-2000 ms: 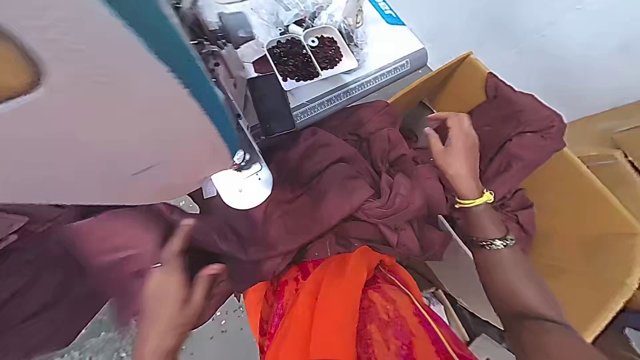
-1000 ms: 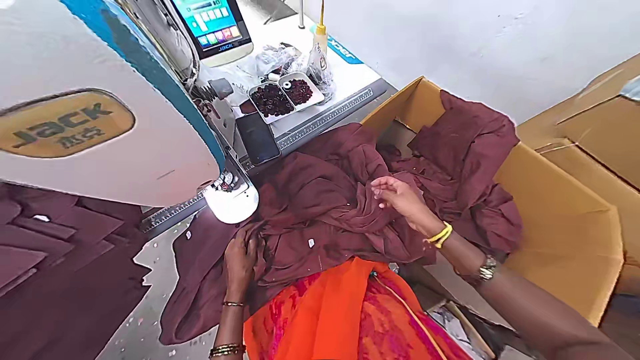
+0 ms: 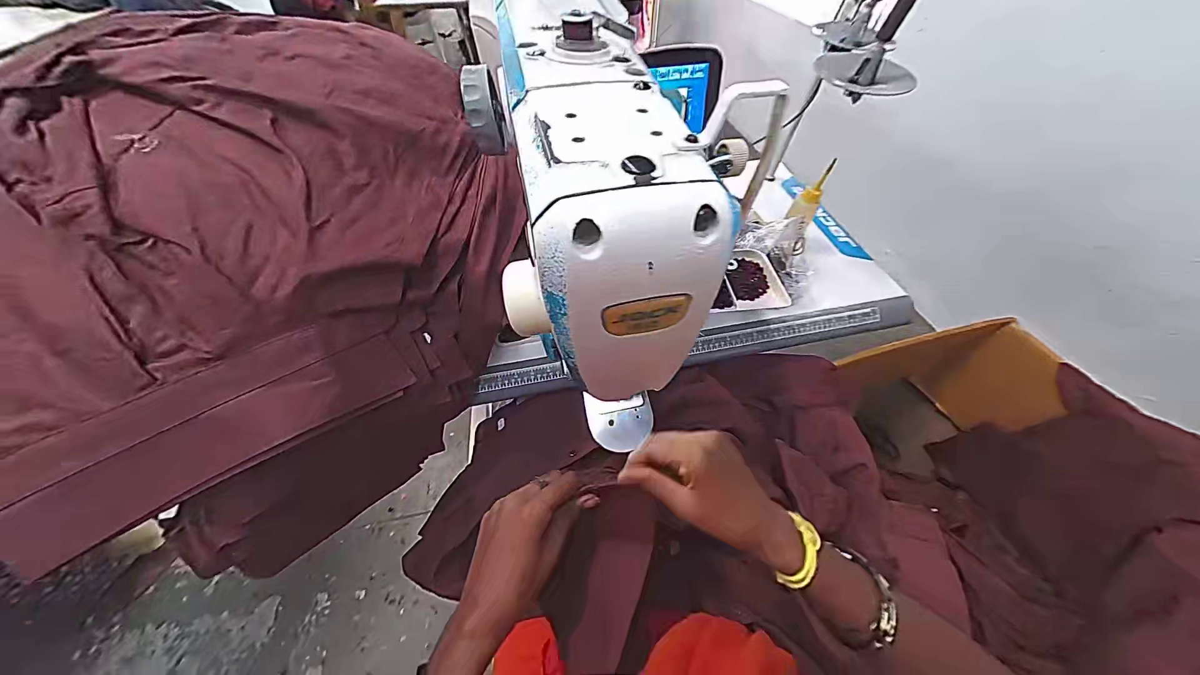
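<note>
A white and blue Jack sewing machine (image 3: 637,244) stands in the middle, its rounded white foot guard (image 3: 619,424) just beyond my hands. Maroon fabric (image 3: 609,562) lies under it and drapes toward my lap. My left hand (image 3: 527,534) holds the fabric's edge between thumb and fingers, left of the guard. At the same edge, my right hand (image 3: 708,487) pinches the cloth, its fingertips close to the guard. The needle area is hidden by the guard and the machine head.
Stacked maroon garments (image 3: 234,216) fill the left side. At right, a cardboard box (image 3: 984,370) has maroon cloth in and over it. Behind the machine are a white tray of dark buttons (image 3: 771,281), a yellow-tipped bottle (image 3: 808,202) and a lit display (image 3: 689,89). A white wall borders the right.
My right hand has moved from the cloth near the box to the fabric edge by the guard. Both hands now grip that edge together. The view has swung left.
</note>
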